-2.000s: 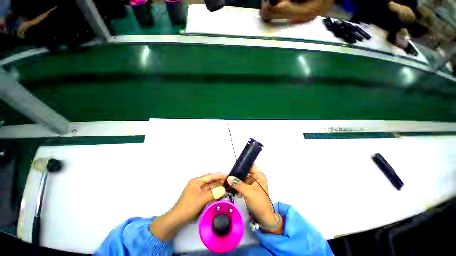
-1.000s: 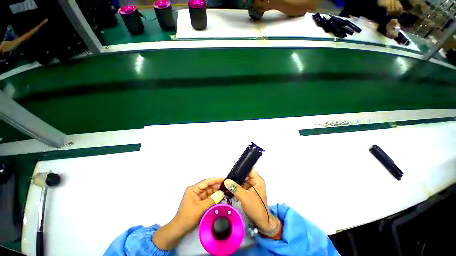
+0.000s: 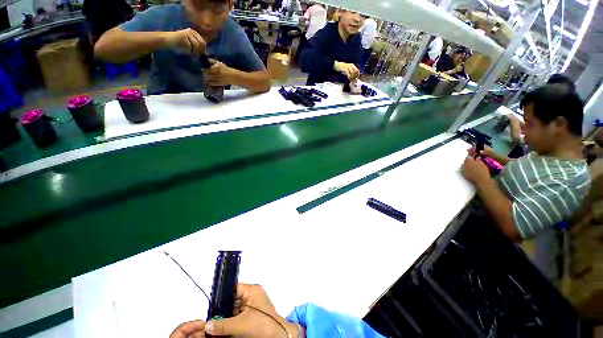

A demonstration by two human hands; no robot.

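My right hand (image 3: 248, 315) is at the bottom edge, closed around a black handle shell (image 3: 225, 284) held upright with its notched end up. A thin dark lead wire (image 3: 188, 276) runs from the shell up to the left, and another strand lies across my right hand. Only fingertips of my left hand (image 3: 188, 329) show at the bottom edge, beside the shell's lower end; the rest is cut off. The hair dryer head is out of the picture. A loose black handle shell (image 3: 387, 210) lies on the white bench (image 3: 330, 264) to the right.
The green conveyor belt (image 3: 198, 178) runs beyond the bench. Across it, people work at a white table with several dryer heads (image 3: 133, 105) and black handle parts (image 3: 303, 96). A person in a striped shirt (image 3: 549, 181) works at right. A black crate (image 3: 489, 284) is below the bench edge.
The view has swung right and up, so the mallet and magenta ring have left the picture and the person at right has appeared. The shell is now more upright, still in my right hand.
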